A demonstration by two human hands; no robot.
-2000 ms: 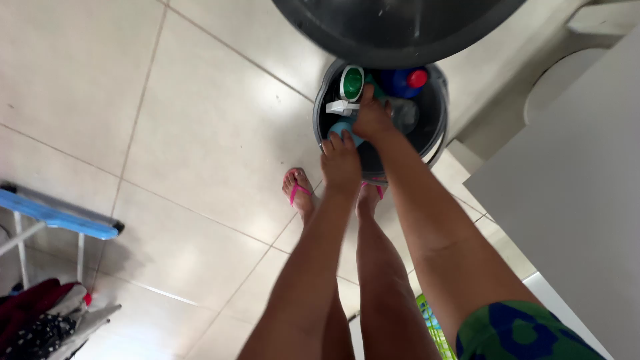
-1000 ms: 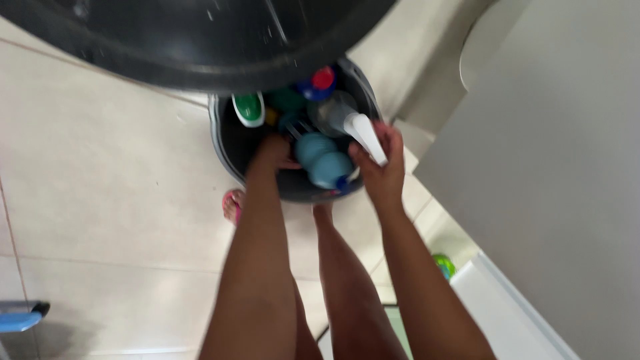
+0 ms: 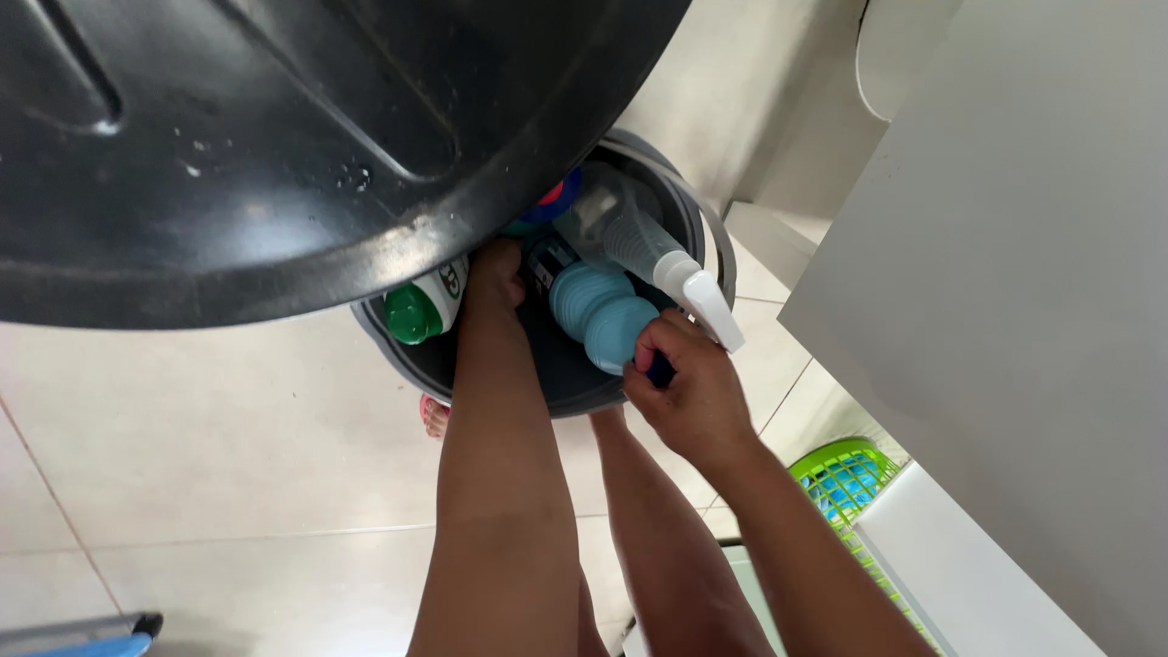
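Below me stands a dark bucket (image 3: 584, 401) holding several bottles. My right hand (image 3: 689, 388) is closed around the dark blue cap of a light blue bottle (image 3: 589, 306), which lies tilted in the bucket. Beside that hand, the white trigger head of a clear spray bottle (image 3: 639, 233) sticks out over the rim. My left hand (image 3: 497, 274) reaches in between the light blue bottle and a white bottle with a green cap (image 3: 420, 310); its fingers are partly hidden, so what it touches cannot be told. A blue container with a red cap (image 3: 555, 201) sits at the back, partly covered.
A large black plastic lid or basin (image 3: 301, 182) overhangs the bucket at upper left. A grey-white flat panel (image 3: 995, 301) fills the right side. A green plastic basket (image 3: 844, 474) is at lower right, and a blue-edged frame (image 3: 100, 643) lies at lower left.
My right hand has moved from beside the spray bottle's trigger head to the light blue bottle's cap. The view has shifted, and the black lid or basin now covers more of the bucket.
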